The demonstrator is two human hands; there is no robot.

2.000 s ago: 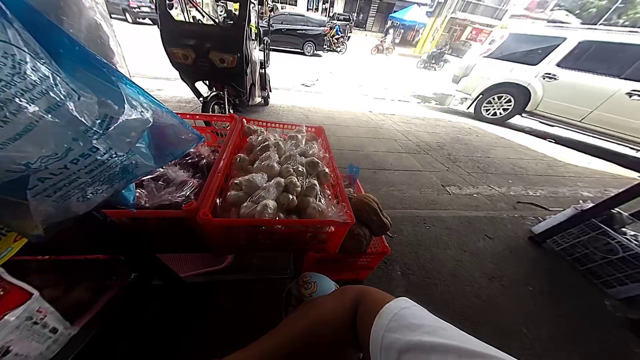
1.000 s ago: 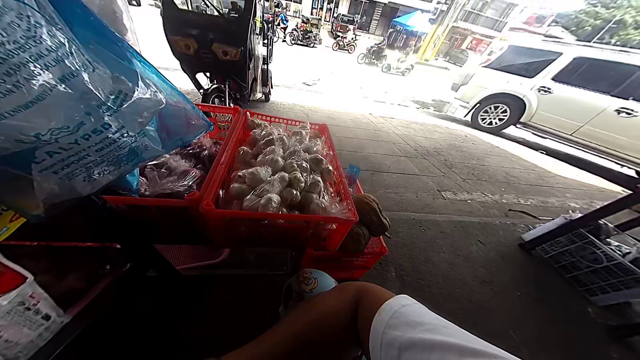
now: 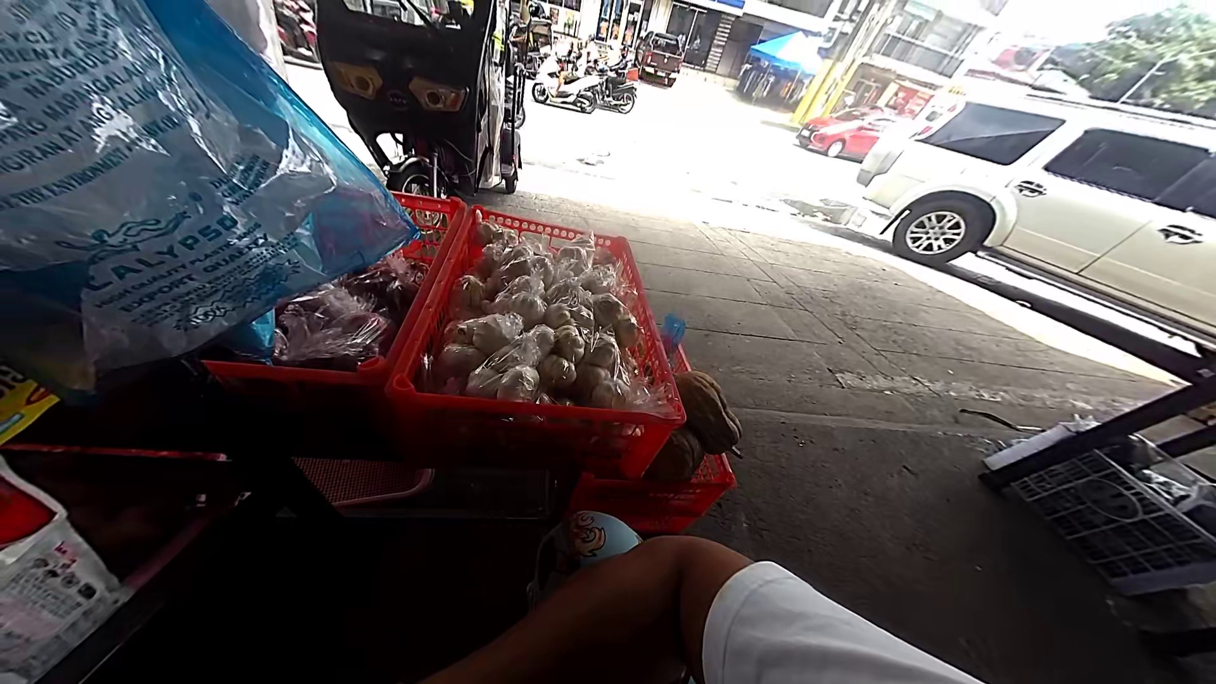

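Neither my left hand nor my right hand is in view. A bent bare limb, probably my knee, with white cloth over it, shows at the bottom. Beyond it a red plastic crate holds bagged whitish bulbs that look like garlic. The red crate at its left holds dark reddish produce in clear plastic. Brownish squash-like produce rests at a lower red crate. A printed blue and clear plastic bag hangs at upper left.
A dark three-wheeled vehicle stands behind the crates. At the right are a white SUV and a gridded plastic crate beneath dark bars. A light-blue rounded object lies beside the limb. Pavement runs between crates and street.
Motorcycles and riders in the street have changed position, and a red car now shows behind the white SUV. The crates and the bent limb have stayed in place.
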